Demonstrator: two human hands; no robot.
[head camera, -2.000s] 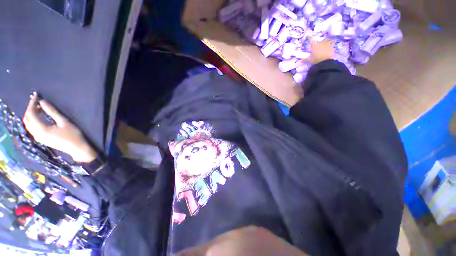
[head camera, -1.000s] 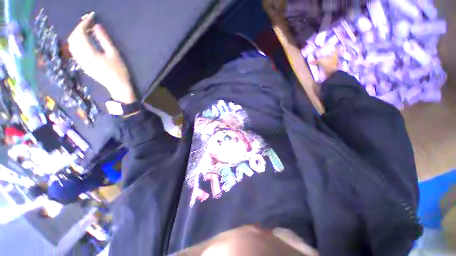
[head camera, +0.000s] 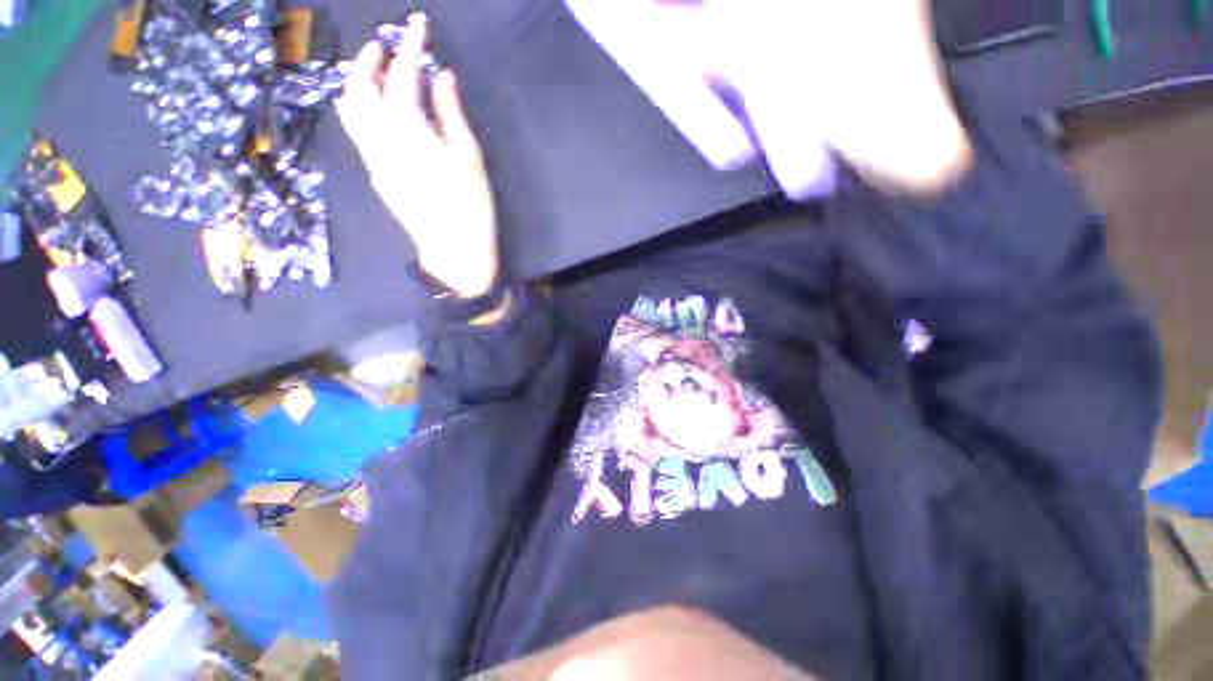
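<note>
My left hand (head camera: 432, 173) is over the dark bench (head camera: 559, 160), its fingertips closed around a small silvery, speckled circuit board (head camera: 406, 32). My right hand (head camera: 851, 80) is large, close to the camera, blurred and cut off by the top edge. It holds lilac battery packs; one pale lilac end (head camera: 802, 170) shows below the fingers. How many it holds is unclear. A heap of loose circuit boards (head camera: 220, 100) lies on the bench left of my left hand.
A flat black object (head camera: 1004, 37) and a green handle (head camera: 1103, 27) lie at the top right. Lilac packs (head camera: 123, 339) lie near the bench's left edge. A blue bin (head camera: 166, 446) and cartons (head camera: 319, 532) are below the bench.
My right hand has left the box of lilac packs and come over the bench with packs in it. My left hand now has a board at its fingertips. The view has swung left.
</note>
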